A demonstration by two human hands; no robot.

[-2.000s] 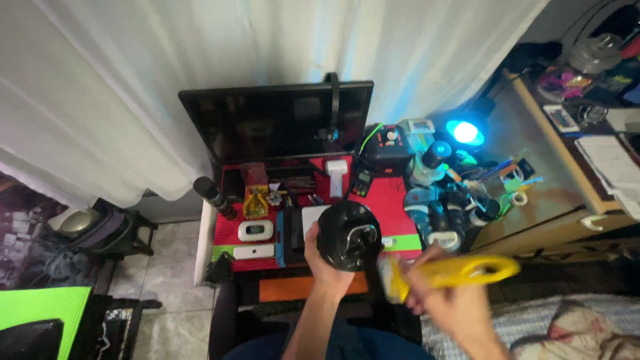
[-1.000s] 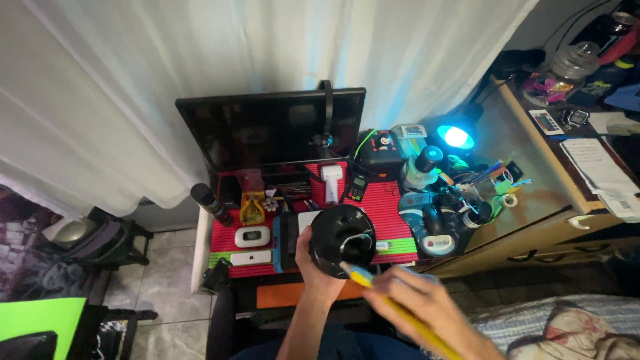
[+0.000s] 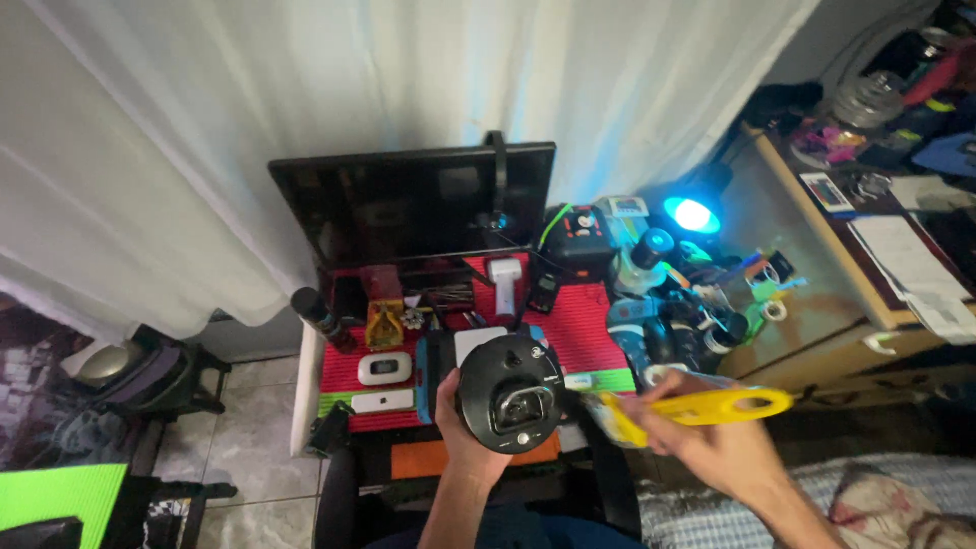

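My left hand (image 3: 467, 442) grips a round black device (image 3: 511, 393) with a recessed, glossy centre and a small silver button, its face turned up toward me. To the right of it, my right hand (image 3: 686, 431) holds a paintbrush with a yellow handle (image 3: 717, 406). The brush's dark bristles point left at the device's right edge; blur hides whether they touch it. Beyond the device, a red ribbed mat (image 3: 583, 328) bears a white handheld device (image 3: 505, 286), a small white device with a dark display (image 3: 384, 368) and a white box (image 3: 383, 401).
A black monitor (image 3: 412, 206) stands at the back of the desk before a white curtain (image 3: 427, 69). On the right are a lit blue lamp (image 3: 691, 215), bottles and tools. A wooden cabinet (image 3: 831, 252) with papers stands farther right. A spray can (image 3: 320, 316) is at the left.
A second ago the brush tip was against the device's face; now it is off to the right, its handle more level. The device's face has turned in my left hand.
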